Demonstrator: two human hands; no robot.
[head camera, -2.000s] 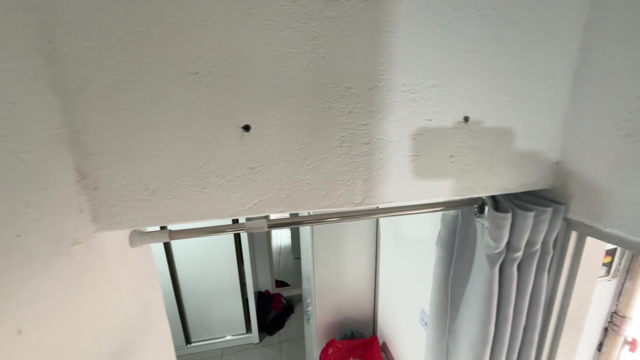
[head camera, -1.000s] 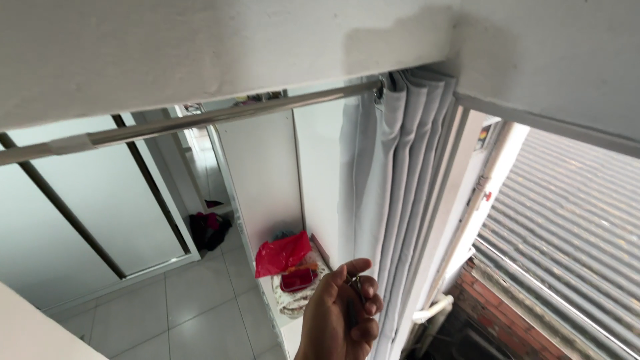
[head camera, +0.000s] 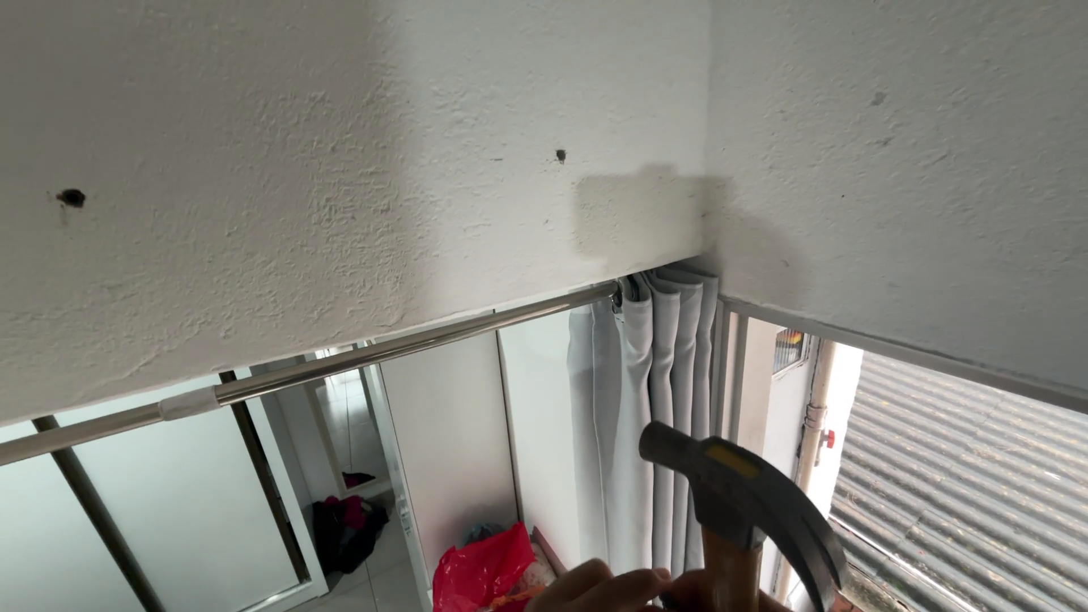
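Observation:
A claw hammer (head camera: 731, 484) with a dark steel head and a wooden handle stands upright at the lower right, its claw pointing right and down. My right hand (head camera: 701, 588) is around the handle, mostly cut off by the bottom edge. Just left of it are the bent fingers of my left hand (head camera: 599, 586), close to a small dark thing that is too hidden to name. Above, the white plaster wall (head camera: 476, 102) has a dark hole (head camera: 72, 198) at the left and a smaller hole (head camera: 560, 156) near the middle.
A metal curtain rod (head camera: 408, 344) runs below the wall edge to a bunched grey curtain (head camera: 671, 340). Sliding doors (head camera: 161, 493), a red plastic bag (head camera: 484, 565) and dark cloth (head camera: 348, 527) lie below. At the right, a window opening shows a corrugated roof (head camera: 977, 476).
The claw hammer and my right hand have come into view. My left hand, palm up with curled fingers one second ago, is now lower and partly out of frame. The view has tilted up again.

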